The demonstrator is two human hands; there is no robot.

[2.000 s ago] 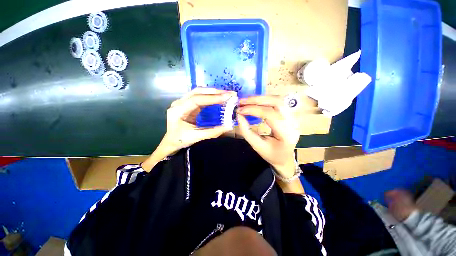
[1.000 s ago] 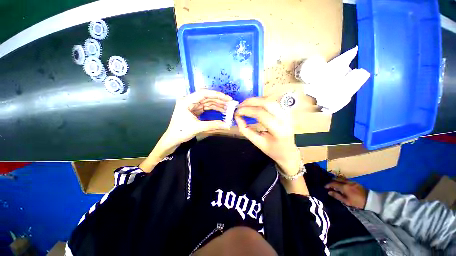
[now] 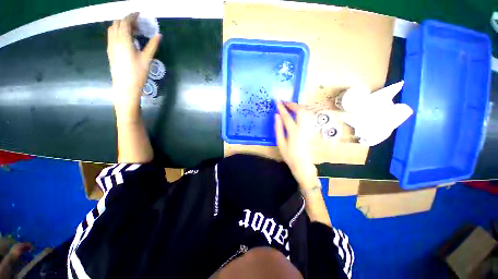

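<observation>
My left hand [image 3: 128, 60] is at the upper left of the dark bench. Its fingers and thumb are around a white gear wheel [image 3: 147, 25]. Other gear wheels [image 3: 156, 68] lie on the bench beside it, some partly hidden by the hand. My right hand [image 3: 292, 128] reaches over the right edge of the small blue tray [image 3: 225, 90], fingertips near the dark specks [image 3: 256, 106]. Whether they pinch a part is too small to tell. Two small wheels with dark centres [image 3: 331, 132] lie on the cardboard right of this hand.
A pale silvery cluster [image 3: 285, 70] lies in the tray's far right corner. A crumpled white cloth [image 3: 377, 114] and a short pale tub [image 3: 342, 100] are on the cardboard mat [image 3: 338, 43]. A large blue bin [image 3: 445, 103] stands at the right. Open cartons [image 3: 393, 200] are below the bench.
My hands have parted from in front of my chest. The left has moved to the upper left with a wheel; the right is at the tray. A second small wheel shows on the cardboard.
</observation>
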